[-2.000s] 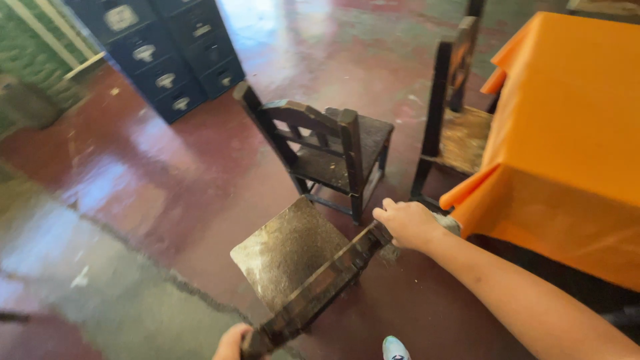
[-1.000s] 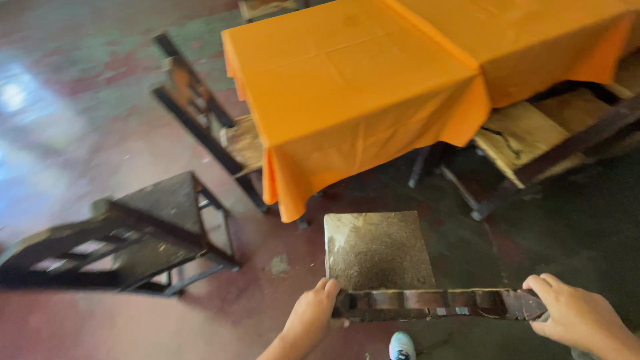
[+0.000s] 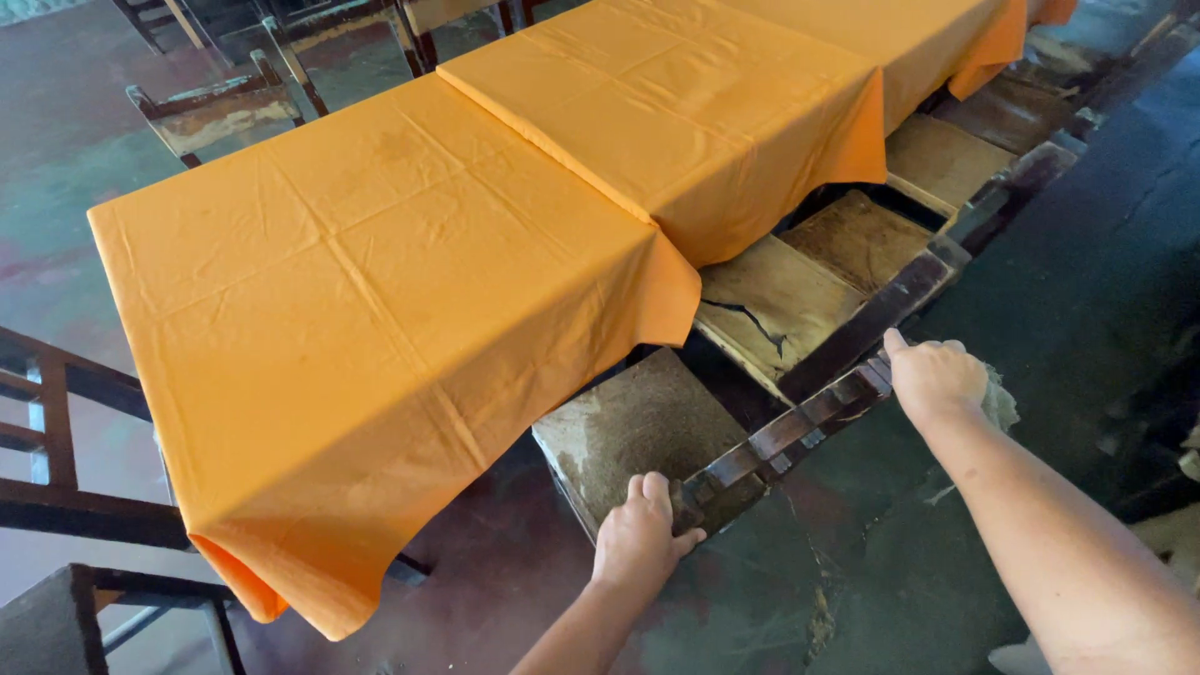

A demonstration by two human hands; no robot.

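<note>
A dark wooden chair stands at the long side of a table under an orange tablecloth. My left hand is closed around the near end of its backrest. At the far end of the same backrest, my right hand grips the wood, with a crumpled whitish cloth or plastic piece beside that hand. The chair's worn brown seat lies partly under the overhanging cloth. Right beside it is another chair with a cracked tan seat.
More chairs line the same side of the tables. A chair stands at the opposite side, and a dark chair is by the left end. A black-topped seat shows at lower left. Dark floor runs along the right.
The held chair has moved from open floor to the table's side, its seat now partly under the cloth and beside the cracked-seat chair. Both hands have kept their hold. The view has swung right.
</note>
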